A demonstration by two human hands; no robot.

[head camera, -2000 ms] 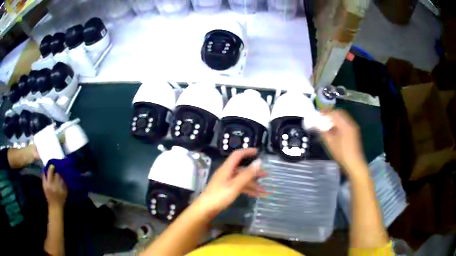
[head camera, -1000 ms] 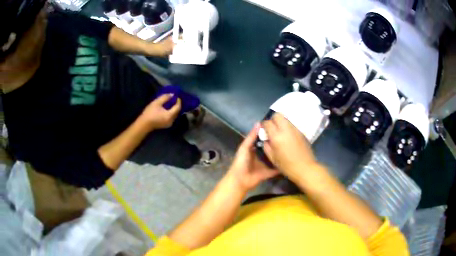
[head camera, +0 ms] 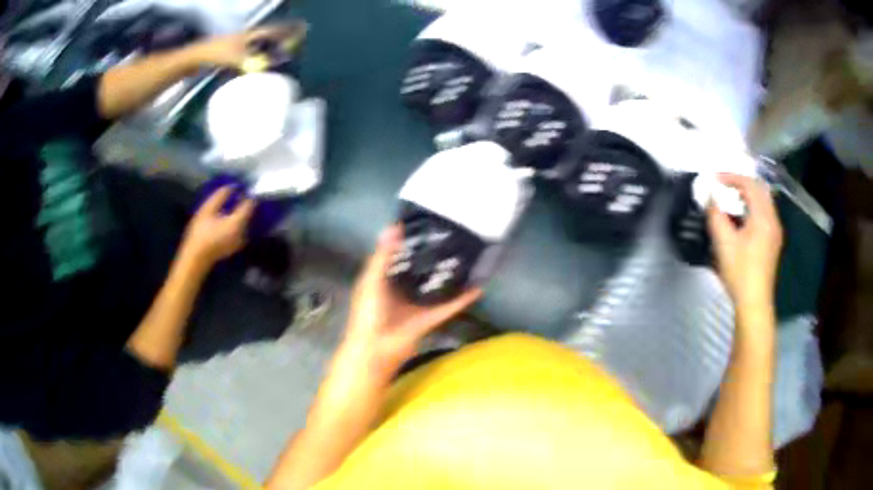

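My left hand is cupped under and around the black ball head of a white dome camera near the bench's front edge. The ball shows blurred light dots and faces me. My right hand is out to the right and pinches a small white piece, in front of the rightmost camera of the row. What the white piece is made of is too blurred to tell. Three other row cameras show black heads, one of them beside my right hand's camera.
Clear ribbed trays lie at the bench's right front. Another camera stands at the back. At left a co-worker's hand holds a purple cloth beside a white camera housing on the green mat.
My right hand has left the held camera and moved right to the row's end. My left hand stays on the camera, whose lights now show. The co-worker's camera has turned, and the view has shifted.
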